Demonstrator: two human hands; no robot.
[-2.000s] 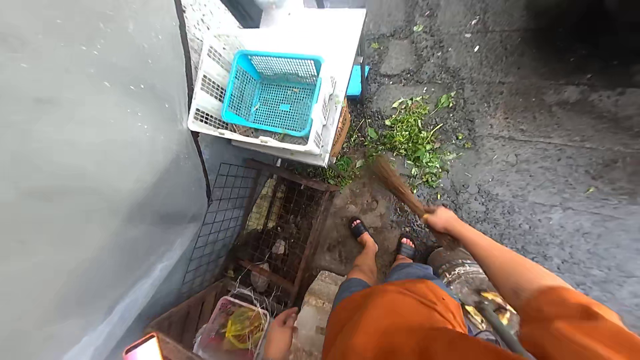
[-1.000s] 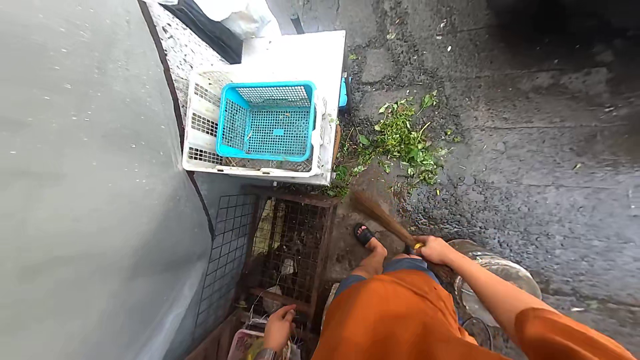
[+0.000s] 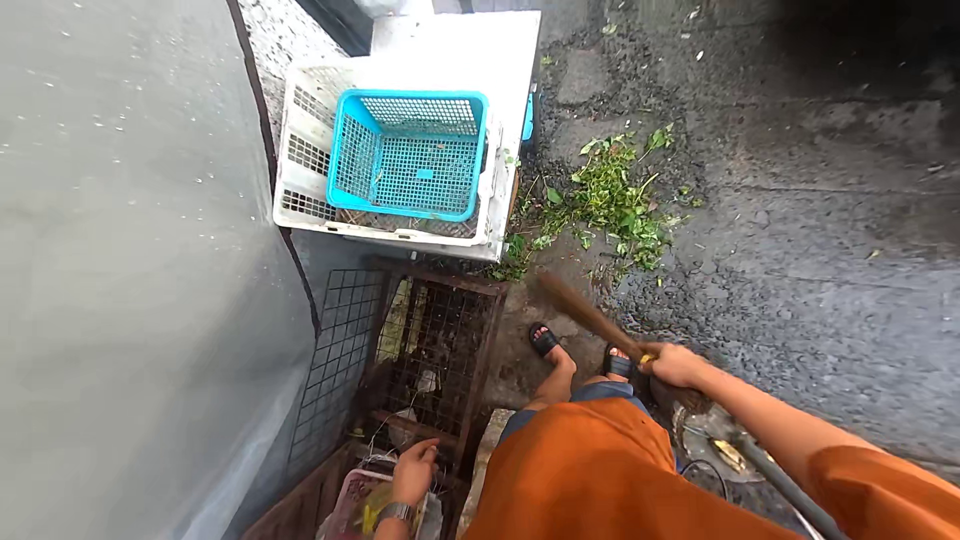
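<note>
My right hand [image 3: 675, 365] is closed around the bound handle of a straw hand broom [image 3: 581, 307], whose brown bristles point up and left over the wet ground. A heap of green leaves and stems [image 3: 619, 199] lies on the pavement beyond the broom's tip, apart from it. My left hand [image 3: 415, 471], with a watch on the wrist, hovers at the lower left above a pink basket [image 3: 352, 499] and beside a rusty wire-mesh cage [image 3: 450, 352]. It seems to hold nothing, its fingers loosely bent.
A blue plastic basket [image 3: 409, 208] sits inside a white crate [image 3: 300, 161] on a white-topped table [image 3: 457, 45]. A grey sheet [image 3: 135, 262] covers the left side. At the lower right, a bucket [image 3: 712, 450] with scraps and a grey pole [image 3: 787, 487] stand close to my right arm.
The broom and my right hand have moved relative to my feet, the bristles now farther from the leaves than two seconds ago. My left hand stays low at the left.
</note>
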